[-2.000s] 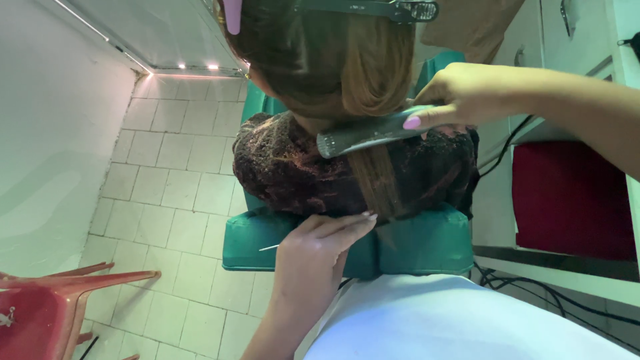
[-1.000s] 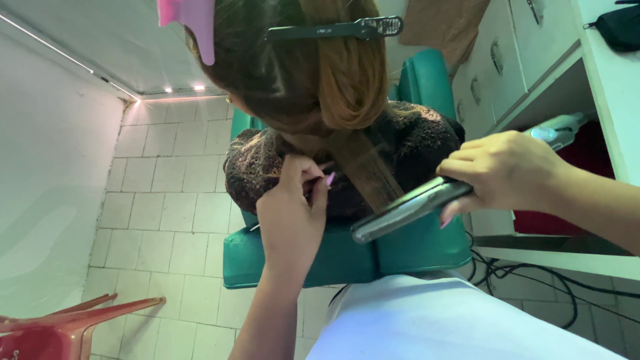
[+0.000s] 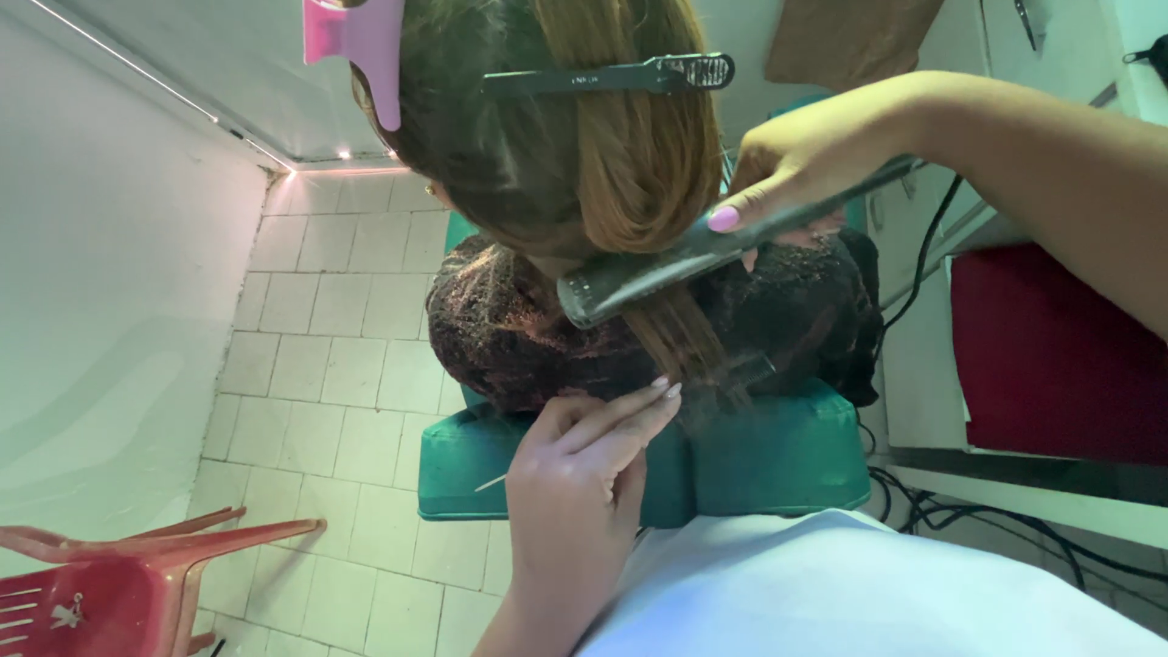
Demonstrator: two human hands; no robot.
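A person with brown hair sits with their back to me, a dark towel (image 3: 493,319) around the shoulders. My right hand (image 3: 785,173) grips a flat iron (image 3: 657,269), its plates across a strand of hair near the nape. Below the iron, the fingertips of my left hand (image 3: 584,465) rest at the lower part of that strand (image 3: 680,338). A tail comb (image 3: 753,370) is in my left hand, its thin tail showing at the left and its teeth by the strand. A black sectioning clip (image 3: 607,78) and a pink claw clip (image 3: 374,55) hold the upper hair.
The green salon chair's back (image 3: 776,465) stands between me and the person. A red plastic chair (image 3: 119,584) is at lower left on the tiled floor (image 3: 356,356). At right are a white cabinet, a dark red cloth (image 3: 1049,356) on a shelf and tangled black cables (image 3: 985,516).
One second ago the flat iron was lower, over the chair back, and my left hand was higher by the nape. Now the iron is up at the nape and my left hand is down at the strand.
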